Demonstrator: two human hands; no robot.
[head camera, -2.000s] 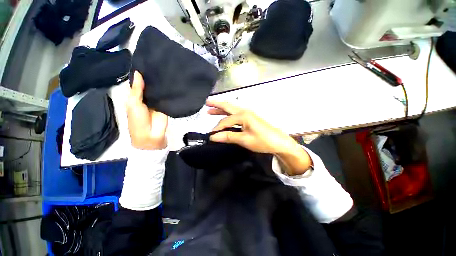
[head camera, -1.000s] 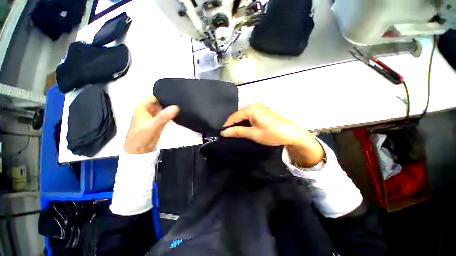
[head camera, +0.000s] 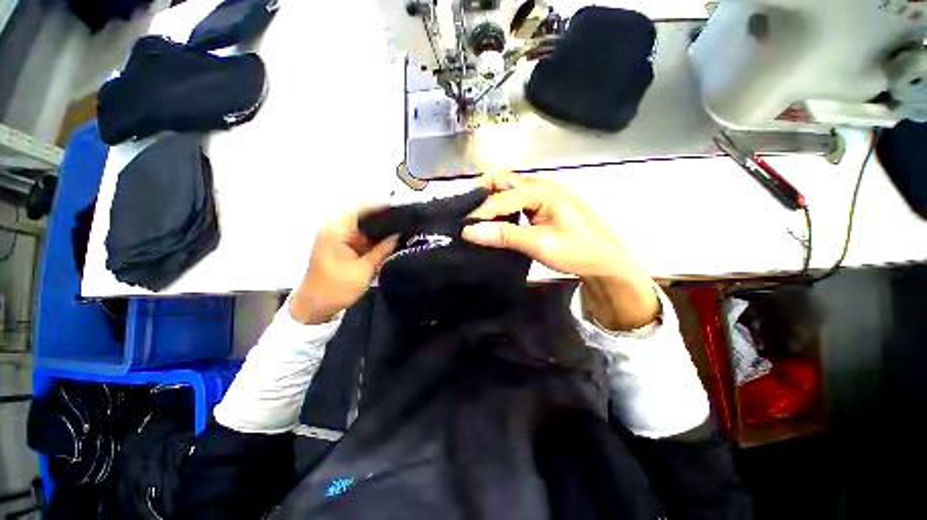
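My left hand (head camera: 341, 266) and my right hand (head camera: 559, 232) both hold a black pouch body (head camera: 457, 274) at the table's front edge, close to my lap. A pale, shiny curved line shows on it between the hands. A black edge, which looks like the panel (head camera: 422, 214), is folded along its top between my fingers; where panel and body meet cannot be told. The needle area (head camera: 464, 104) of the sewing machine is beyond the hands, touching nothing of the pouch.
A stack of black panels (head camera: 163, 211) and black pouches (head camera: 181, 89) lie at left. Another black pouch (head camera: 593, 69) lies right of the needle. Red and black snips (head camera: 762, 173) lie at right. Blue crates (head camera: 178, 330) stand below left, a red-brown box (head camera: 778, 376) below right.
The panel, first raised in my left hand, has come down onto the pouch body in my right hand. Both hands now grip them together. The view has shifted slightly.
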